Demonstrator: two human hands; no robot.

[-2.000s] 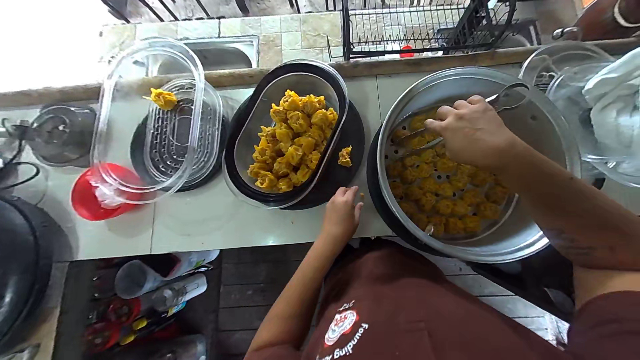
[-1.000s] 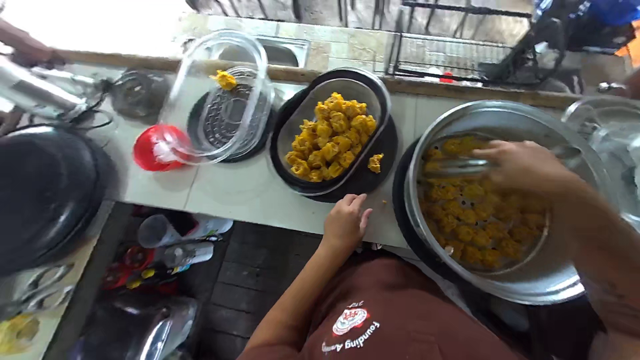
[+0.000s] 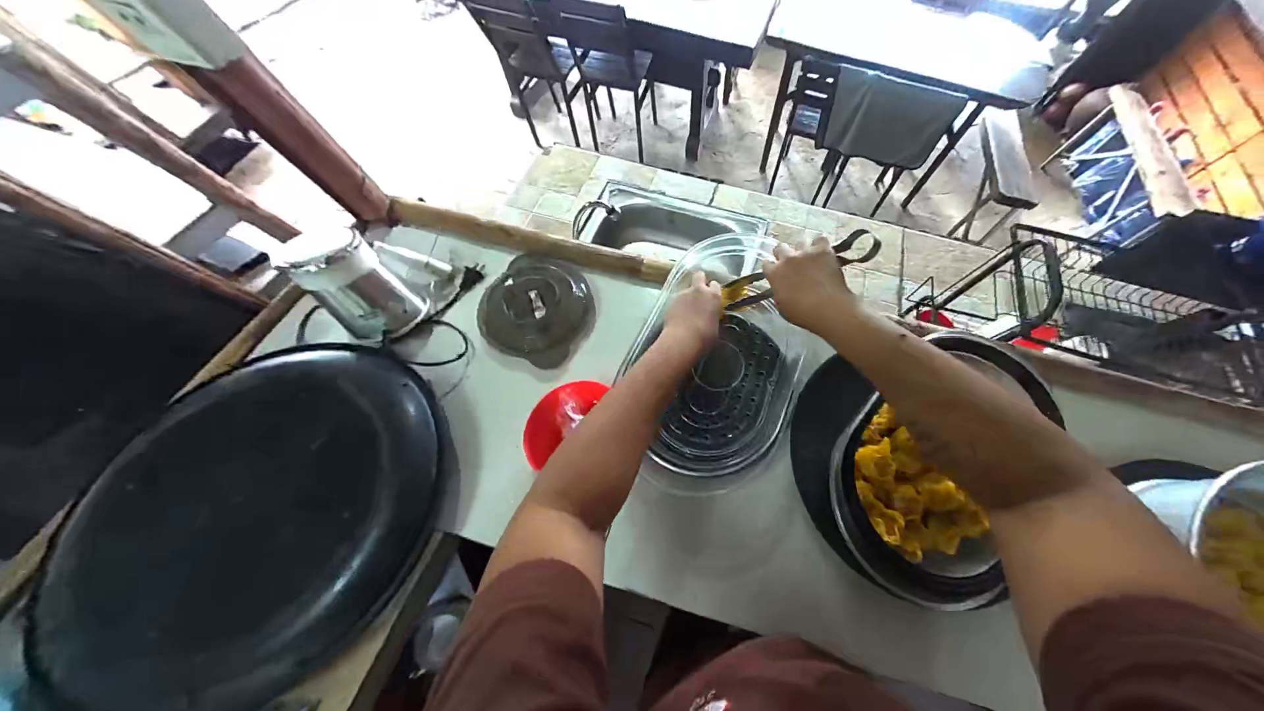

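My right hand [image 3: 808, 284] grips metal tongs [image 3: 857, 247], whose jaws point left at a yellow dumpling [image 3: 734, 293]. Beside that dumpling is my left hand [image 3: 695, 314]; its fingertips are at the dumpling and the tong tips, and whether it grips either is unclear. Both hands are over the far end of a clear plastic oval lid [image 3: 664, 296], which lies over a perforated steamer tray [image 3: 736, 390]. To the right, partly behind my right forearm, an oval container [image 3: 847, 494] holds many yellow dumplings [image 3: 904, 484]. The large metal steamer pot [image 3: 1207, 509] shows at the right edge.
A red bowl [image 3: 553, 425] stands left of the tray, with a round glass lid [image 3: 536, 308] behind it. A large black oval tray [image 3: 237, 523] fills the left. A blender jug [image 3: 351, 286] with a cord stands at the back left, and a sink [image 3: 671, 222] lies beyond the counter.
My right hand has left the big steamer pot with the tongs and moved left to the clear lid. My left hand has moved from the counter's front edge to that lid. The view has swung left.
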